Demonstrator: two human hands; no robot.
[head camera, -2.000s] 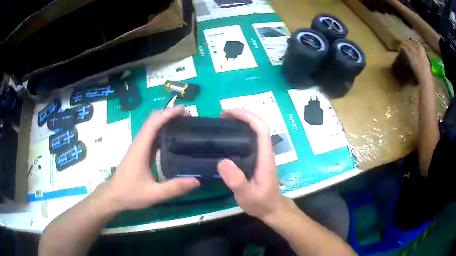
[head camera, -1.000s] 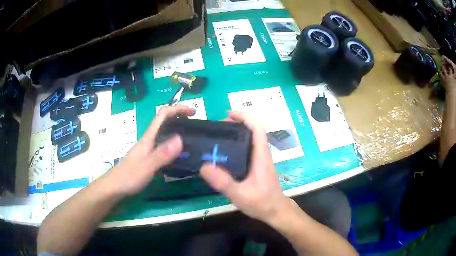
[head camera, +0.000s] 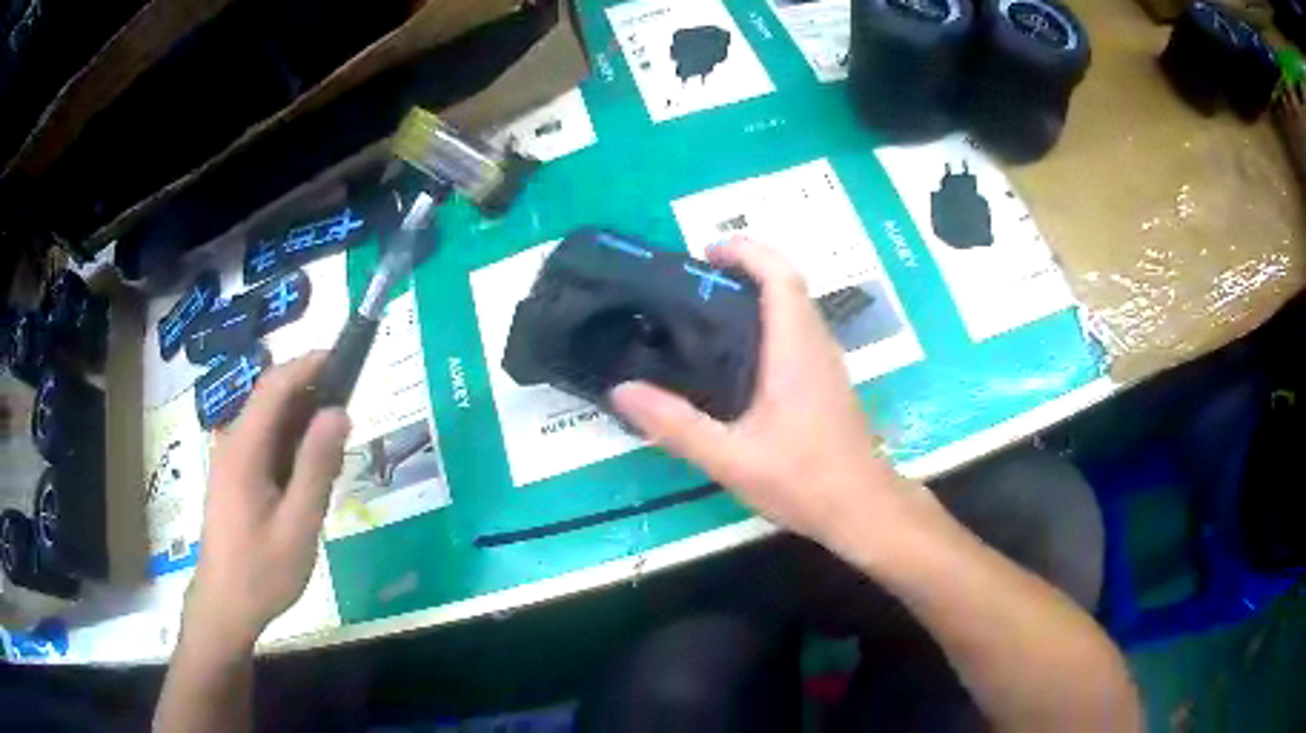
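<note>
My right hand (head camera: 781, 387) grips a black speaker body (head camera: 645, 322) above the printed sheet, fingers on its right end and thumb on its near side. The blue plus and minus marks show along its upper edge, and a dark hollow or round area faces up. My left hand (head camera: 287, 458) is closed around the black grip of the mallet (head camera: 375, 279). The mallet's silver shaft points up and away, and its head (head camera: 456, 155) has a yellow-amber face at the left and a dark face at the right. The mallet and speaker are apart.
Loose button panels (head camera: 265, 308) lie at left. Speakers stand on end at the back right (head camera: 1024, 72) and in the left tray (head camera: 126, 430). A cardboard box (head camera: 544, 86) is at back left. A black strip (head camera: 602, 517) lies near the front edge. A blue basket (head camera: 1196, 602) is below.
My left hand has let go of the speaker and taken hold of the mallet, now raised at left. My right hand alone holds the speaker, which is turned. The view has shifted.
</note>
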